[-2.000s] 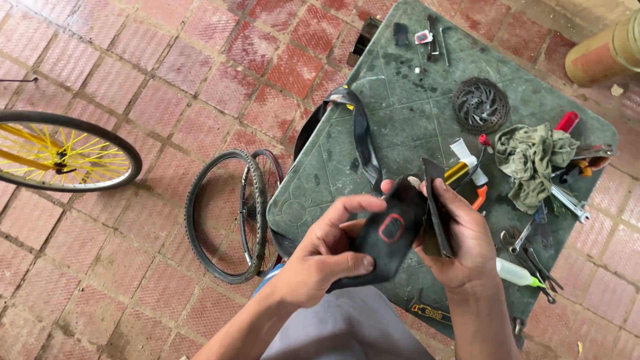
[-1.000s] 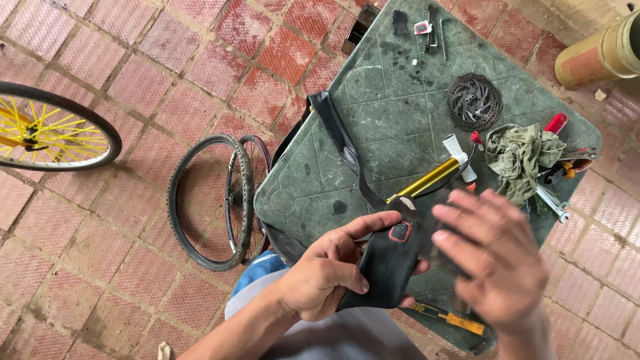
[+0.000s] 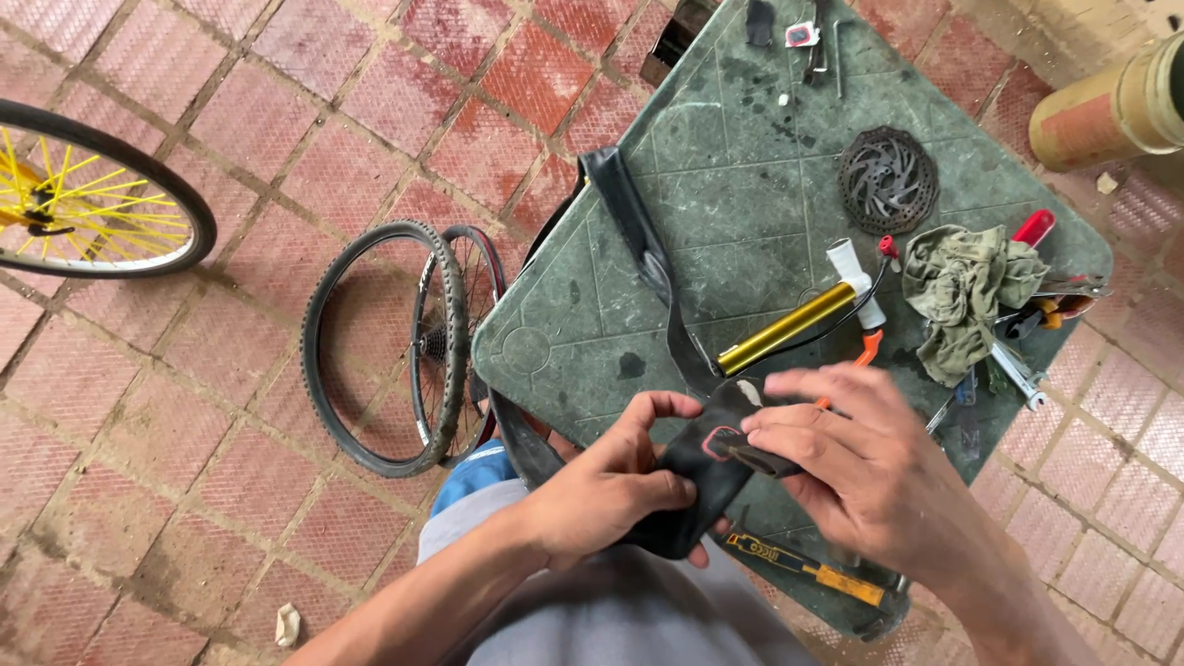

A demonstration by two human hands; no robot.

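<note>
My left hand (image 3: 615,490) is closed on a section of black rubber inner tube (image 3: 698,486), which bears a patch with a red rim. A thin dark flat piece (image 3: 763,455) lies over that patch, and the fingers of my right hand (image 3: 846,453) hold it there. The rest of the tube (image 3: 634,217) runs across the green tabletop (image 3: 592,319) and over its left edge. A golden hand pump (image 3: 786,328) with a white head lies just beyond my hands. An orange-handled tool (image 3: 868,350) is beside it.
On the table are a brake rotor (image 3: 888,180), a crumpled cloth (image 3: 967,291), wrenches (image 3: 1017,370), a small patch (image 3: 801,35), a hex key (image 3: 839,60) and a yellow-black tool (image 3: 805,564). Wheels and a tire (image 3: 314,342) are on the tiled floor at left; a cylindrical container (image 3: 1105,111) is upper right.
My right hand, apart from the tube one second ago, has come back to the patch on it with the thin dark piece. The left hand has kept hold of the tube.
</note>
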